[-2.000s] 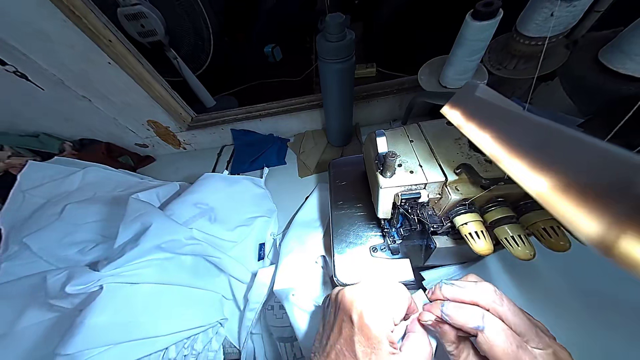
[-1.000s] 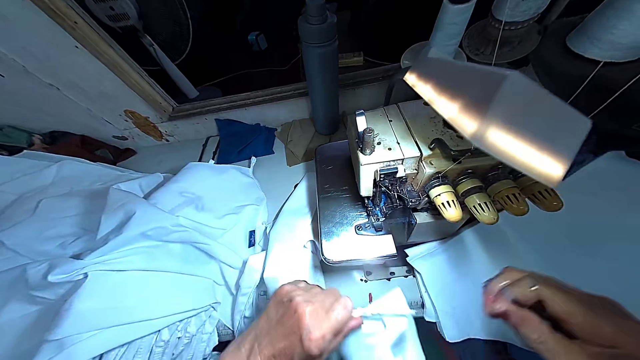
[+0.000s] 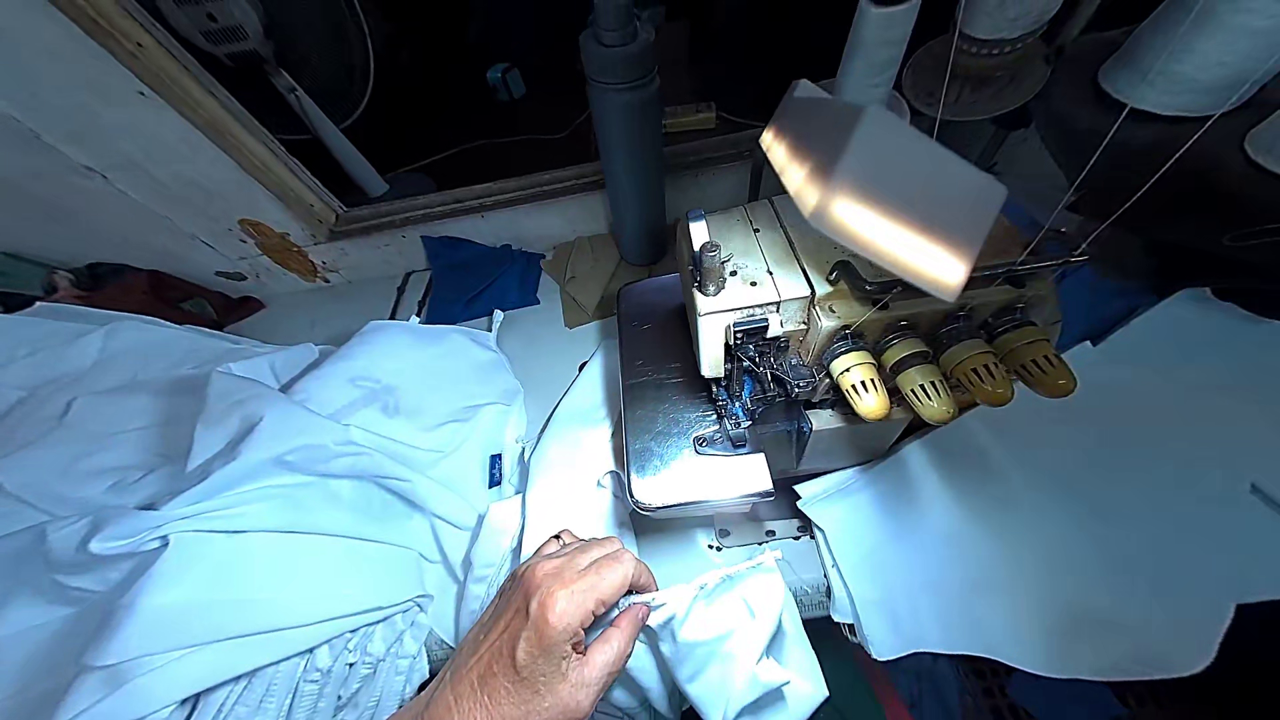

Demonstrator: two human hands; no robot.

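My left hand (image 3: 550,630) pinches the stitched edge of a white fabric piece (image 3: 740,640) between thumb and fingers, just in front of the overlock sewing machine (image 3: 760,300). The piece hangs down to the right of the hand, over the table's front edge. Behind it lies the machine's shiny metal work plate (image 3: 665,400). My right hand is out of view. White garments with a small dark label (image 3: 250,500) lie heaped left of my left hand.
A stack of white cut fabric (image 3: 1040,500) lies to the right of the machine. A lit lamp (image 3: 880,190) hangs above it, with thread cones (image 3: 1170,60) behind. Blue (image 3: 480,280) and tan cloth scraps (image 3: 585,280) lie near a grey cylinder (image 3: 630,150).
Both hands were together at the plate's front edge, then moved apart. The right hand has since left the view. The left hand still holds the white fabric.
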